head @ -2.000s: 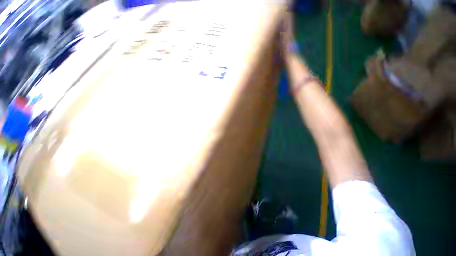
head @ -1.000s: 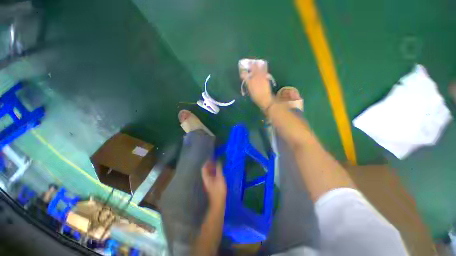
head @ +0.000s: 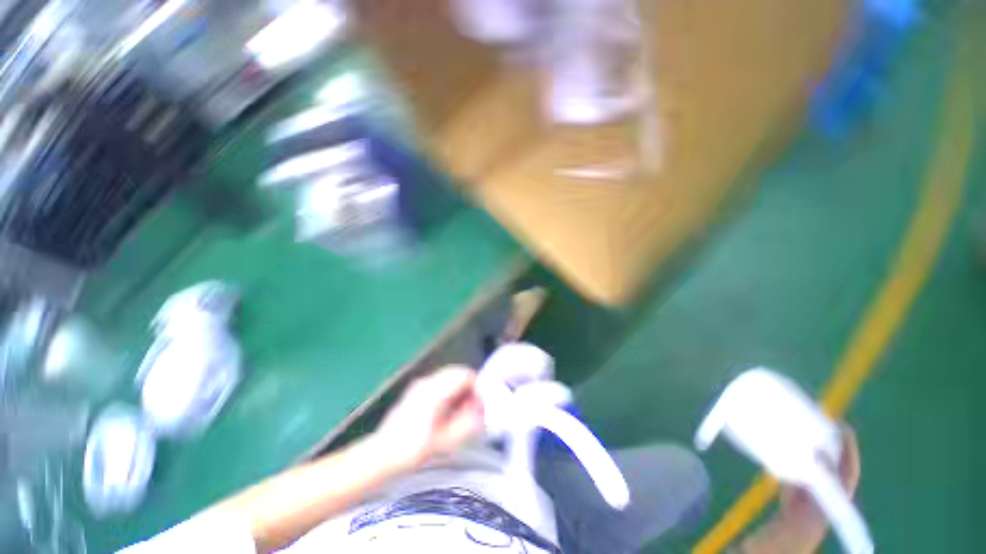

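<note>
My left hand [head: 432, 413] holds a white clip stand [head: 519, 392] with a curved arm, low in the middle of the view above my lap. My right hand [head: 818, 487] holds another white clip stand [head: 773, 419] at the lower right, over the floor; the stand covers part of the hand. Both stands are blurred.
A large open brown box [head: 616, 227] with whitish parts inside stands ahead. The green bench [head: 324, 325] at left bears blurred white parts [head: 189, 363]. A blue object [head: 854, 76] is at the upper right, beside the yellow floor line [head: 919, 238].
The view has turned from the floor to the bench and box. The right hand, low at the floor before, is raised with a clip stand. The left hand, earlier by my knee, now holds another.
</note>
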